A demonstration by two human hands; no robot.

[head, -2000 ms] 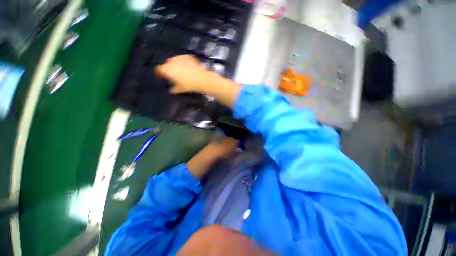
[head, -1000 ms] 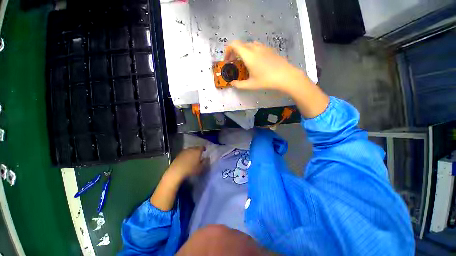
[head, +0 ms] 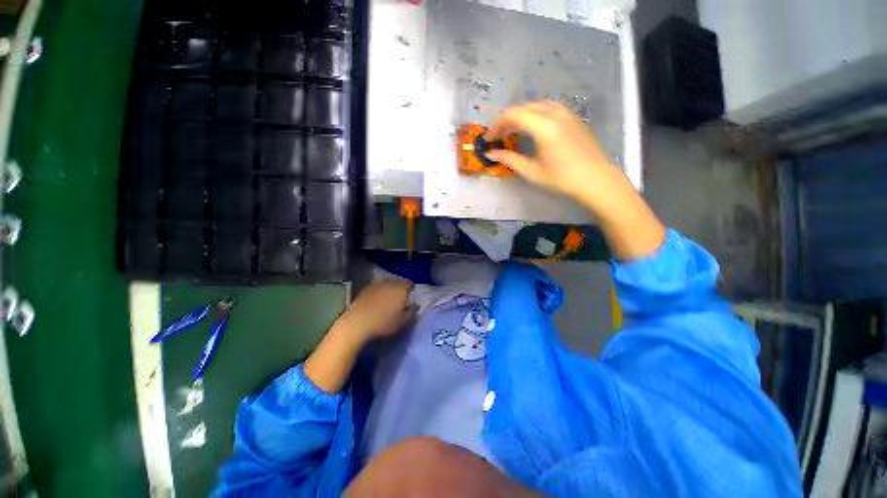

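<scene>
An orange fixture [head: 471, 160] sits on the grey machine plate [head: 525, 58]. A small round black housing [head: 483, 149] is at the fixture's seat. My right hand [head: 545, 144] reaches in from the right, with thumb and fingers around the housing's edge; the fingers cover part of it. My left hand [head: 382, 308] rests low near my body, by the bench's front edge. Its fingers are partly curled and no object shows in it; its fingertips are hard to make out.
A black pocketed tray [head: 233, 156] lies left of the machine. Blue-handled snips [head: 211, 342] lie below it on the green bench. Small pale parts [head: 17, 311] sit on the green surface at far left. Orange pieces [head: 410, 207] show below the plate's front.
Since the blurred earliest frame, my right hand has gone from the tray to the fixture. Over the last second it stays at the housing, fingers closer around it. The view has shifted slightly.
</scene>
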